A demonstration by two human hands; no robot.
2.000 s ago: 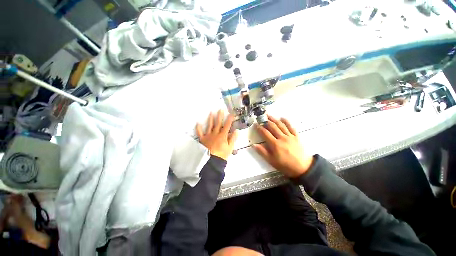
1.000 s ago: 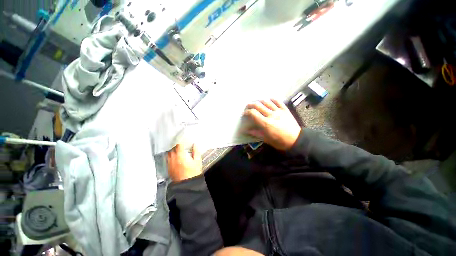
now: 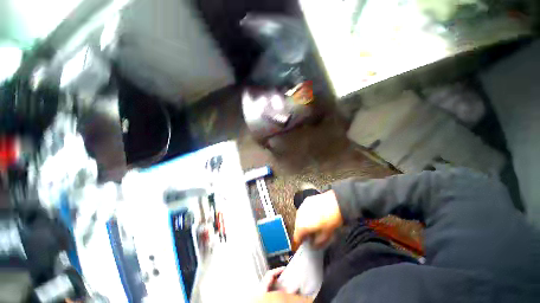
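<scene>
The view is blurred and tilted. My right hand is closed on the upper end of a pale fabric piece, which hangs over my dark-clothed lap beside the table edge. My left hand shows only as a few blurred fingers at the fabric's lower left side, so its grip cannot be made out. The white sewing machine with blue stripes is at the lower left; its needle area cannot be made out.
Red and black tools lie on the white machine table. A blue and white object is beside its edge, above the speckled floor. A plastic bag-like bundle and a bright tabletop are farther off.
My view has swung right, away from the needle area. The pale piece has left the machine bed and now hangs from my right hand over my lap. My left hand is mostly hidden.
</scene>
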